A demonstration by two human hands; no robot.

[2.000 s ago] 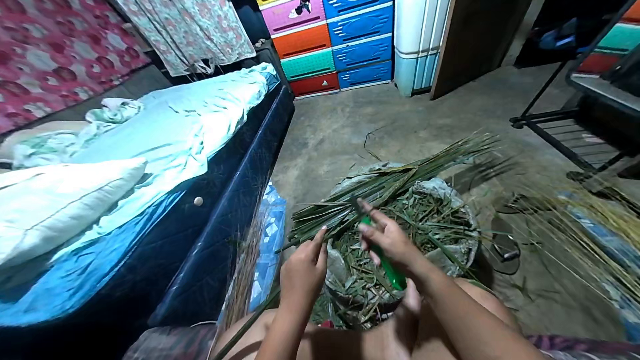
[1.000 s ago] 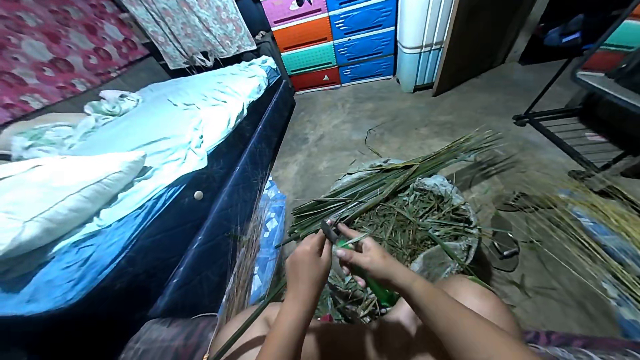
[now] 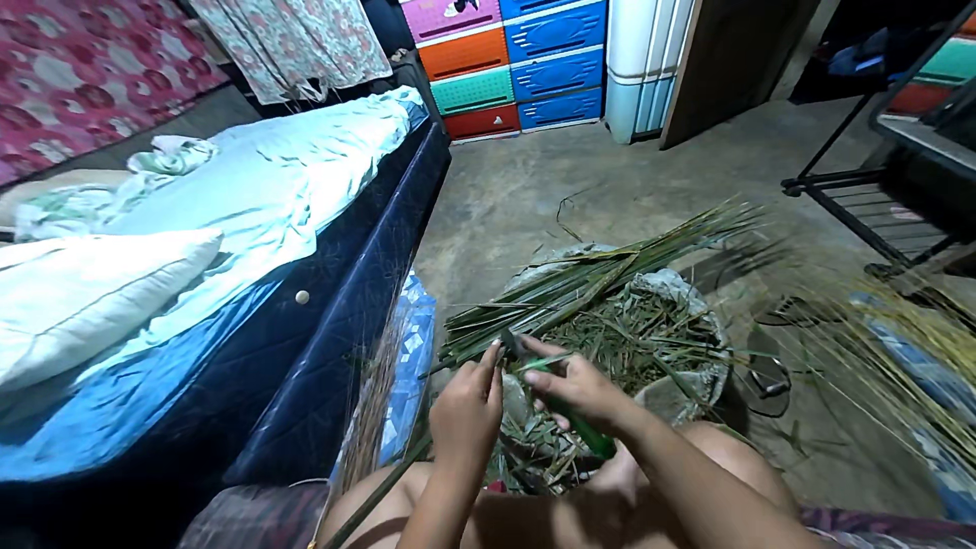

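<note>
My right hand (image 3: 576,389) is closed around the green handle of a knife (image 3: 585,431), whose short dark blade points up toward my left fingertips. A pale green leaf strip lies across my right fingers. My left hand (image 3: 469,404) pinches a long palm-like leaf stalk (image 3: 385,488), which runs down over my thigh. Just beyond both hands, a bundle of long green leaves (image 3: 595,278) rests across a sack-lined container (image 3: 720,335). Leaf scraps (image 3: 633,335) fill the container. The exact contact between blade and stalk is too small to tell.
A bed with a dark blue base (image 3: 320,335) stands at the left. Thin brown midribs (image 3: 374,389) lie beside it on a blue patterned sheet. Yellowish stalks (image 3: 892,358) spread at the right, near sandals (image 3: 766,377) and a black metal rack (image 3: 862,206). Plastic drawers (image 3: 557,72) stand behind.
Two seconds ago the hands were farther apart, with the blade pointing up between them. One second ago they came together at the stalk, and they remain close now.
</note>
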